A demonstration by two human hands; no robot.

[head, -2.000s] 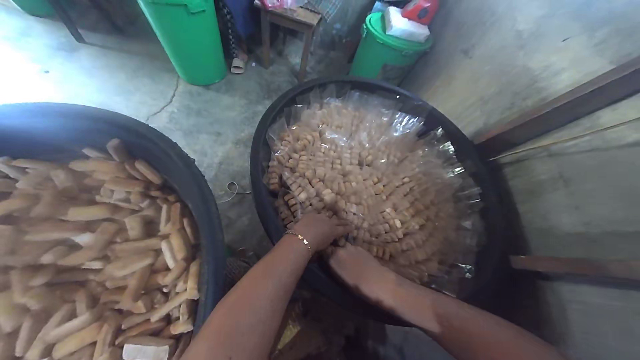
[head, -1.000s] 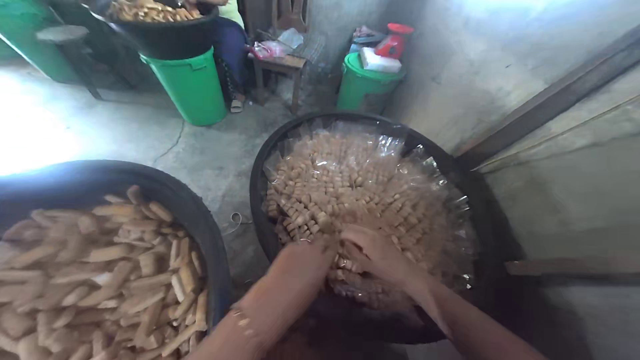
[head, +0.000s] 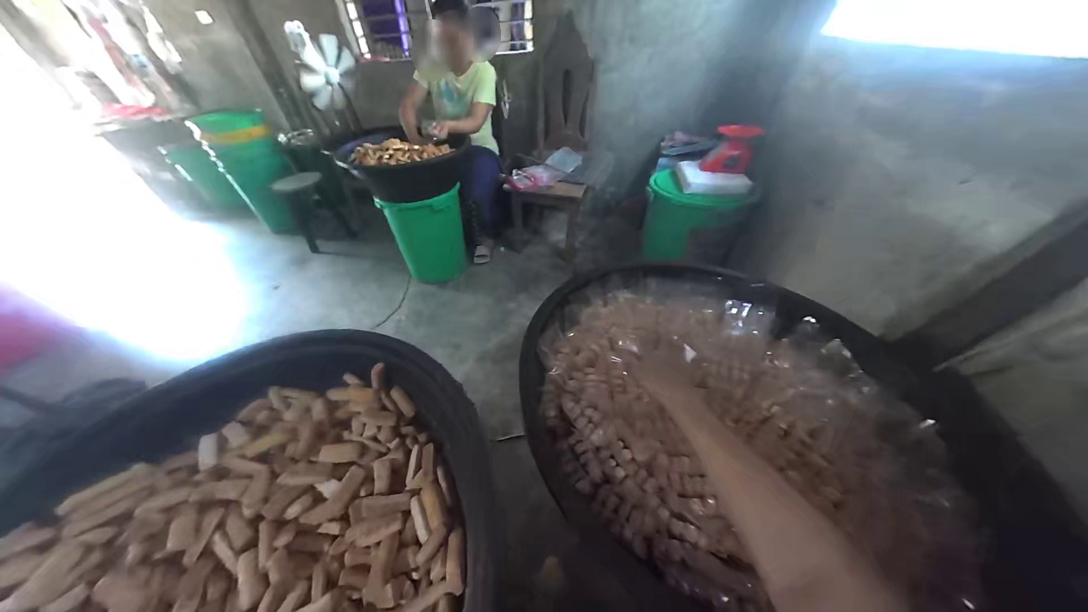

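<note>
A large round black tub [head: 544, 340] on the right holds many clear plastic bags packed with small brown biscuit-like pieces [head: 680, 493]. My right arm reaches in from the lower right, and my right hand [head: 659, 365] is over the bags at the middle of the tub, blurred; whether it grips one cannot be told. My left hand is out of the picture. At the lower left, a second black tub [head: 463, 416] is filled with loose, light brown, stick-shaped baked pieces [head: 340, 501].
Another person [head: 463, 93] sits at the back, hands over a black basin [head: 408, 183] on a green bin [head: 425, 234]. A wooden chair [head: 552, 191] stands beside them. A lidded green bin [head: 680, 221] carries a red scale [head: 731, 149]. Concrete wall lies to the right.
The view has tilted up towards the room. My left hand, inside the right tub before, has left the view. My right hand has moved farther across the bags.
</note>
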